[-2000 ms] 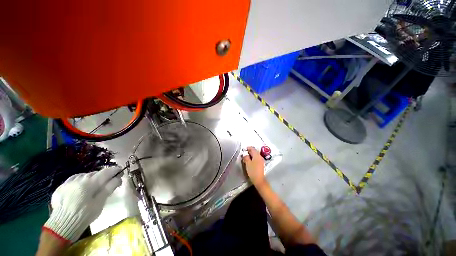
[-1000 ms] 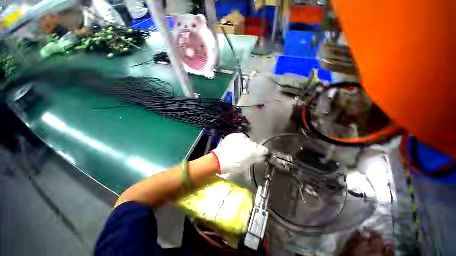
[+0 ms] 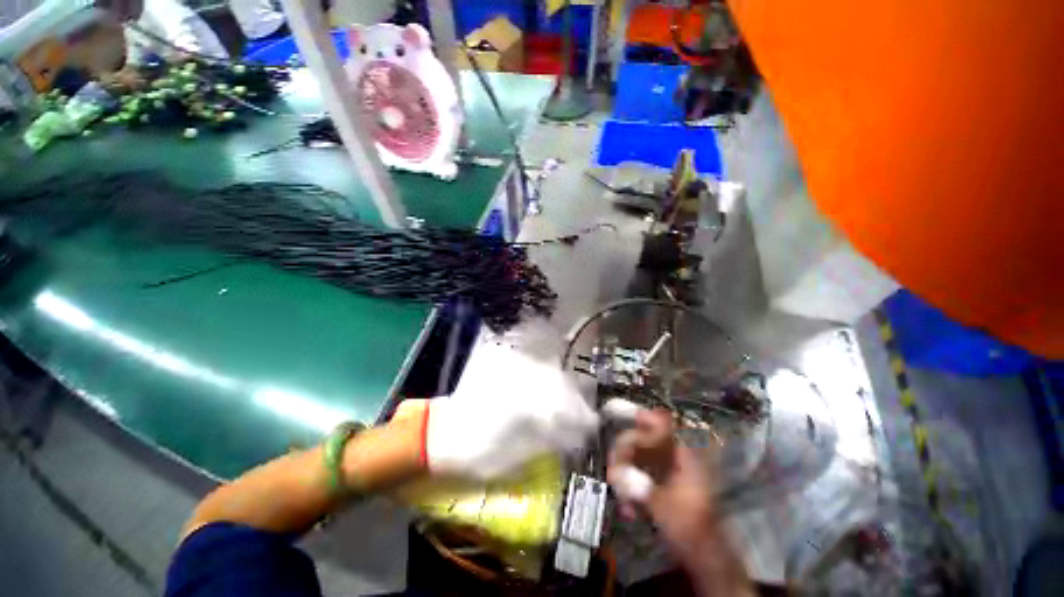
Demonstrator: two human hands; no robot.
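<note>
My left hand, in a white knit glove with a red cuff, is at the left edge of the round plate, above the yellow wrapped pad. My right hand, bare with small white patches at the fingers, is blurred and almost meets the left fingertips. Whether either hand holds a cable cannot be told. A silver clamp mechanism sits over the plate, just beyond the hands. A silver slide lies below them, beside the pad.
A black cable bundle lies on the green bench at left. A pink-and-white fan stands on the bench behind a pale post. The orange machine cover fills the upper right. Blue bins stand at the back.
The view has swung left towards the bench. My right hand has left the red button's side and come to the left hand. The clamp mechanism now stands over the plate; the black-and-orange rings no longer show.
</note>
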